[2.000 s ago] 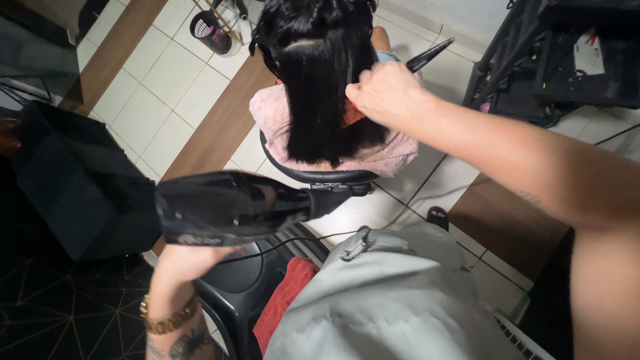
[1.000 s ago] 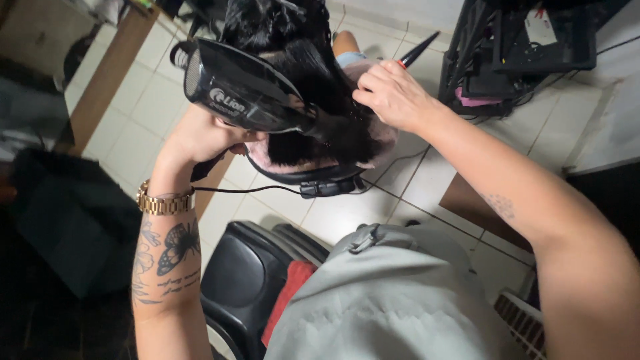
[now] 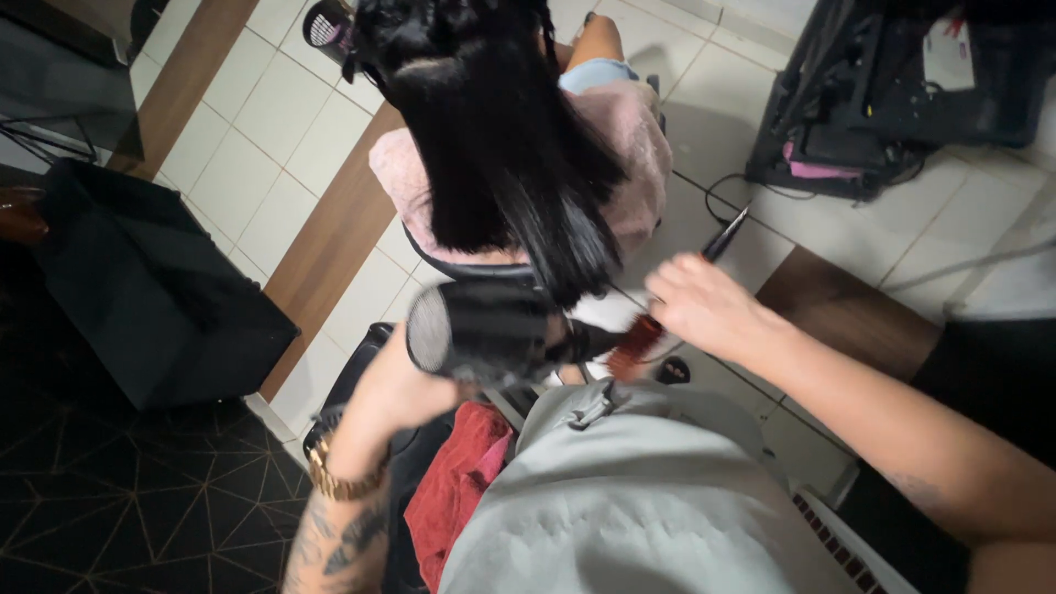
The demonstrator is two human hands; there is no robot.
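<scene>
My left hand [image 3: 412,392] grips a black hair dryer [image 3: 495,330] whose nozzle points right, toward the bristles of a round hairbrush [image 3: 635,342]. Closed around that brush is my right hand [image 3: 701,301]; its dark tapered handle sticks out at the upper right, and its reddish bristles lie below the hand. Long straight black hair [image 3: 511,148] hangs down the back of a seated person, with its lower ends just above the dryer and left of my right hand. A pink towel [image 3: 631,140] covers the person's shoulders. Whether any hair touches the brush cannot be told.
A red towel [image 3: 458,487] lies over a black seat beside my grey apron [image 3: 627,495]. At the left stands a black box-shaped piece of furniture [image 3: 165,289]. A black trolley [image 3: 866,107] is at the upper right, with a cable on the tiled floor [image 3: 280,124] near it.
The dryer, over the hair one second ago, is now lower, below the hair ends. My right hand has come down from beside the hair, and the brush bristles now show.
</scene>
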